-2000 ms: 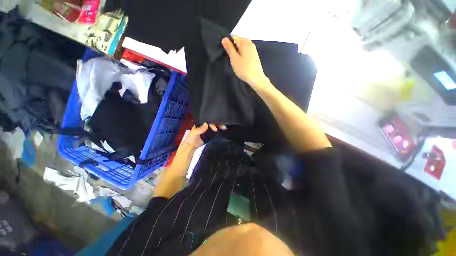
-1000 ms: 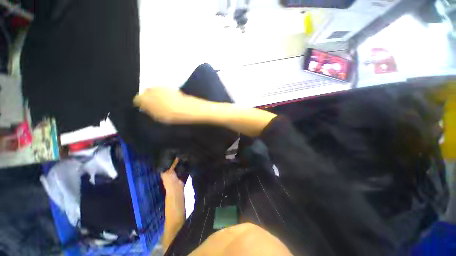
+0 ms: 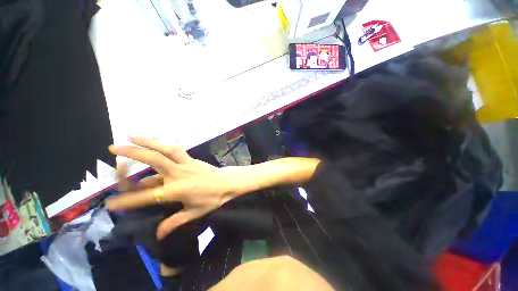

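My right hand is over the table's front edge, palm down, fingers spread and partly blurred; it holds nothing. Only a small bit of my left hand shows low in the picture, below the dark cloth; the rest is hidden and its grip cannot be told. Black fabric lies below my right hand, over the lap. The stacked black panels lie flat on the white sewing table at the left. The presser foot and needle area is at the top.
A lit smartphone and a red-and-white packet lie on the table. A black pile is at the right. A yellow bin, blue bin and red bin stand beyond. A blue crate with white plastic is lower left.
The view has swung to the right. My right hand, earlier on the black piece, is now off it with fingers spread. The piece is lower, and my left hand is mostly hidden.
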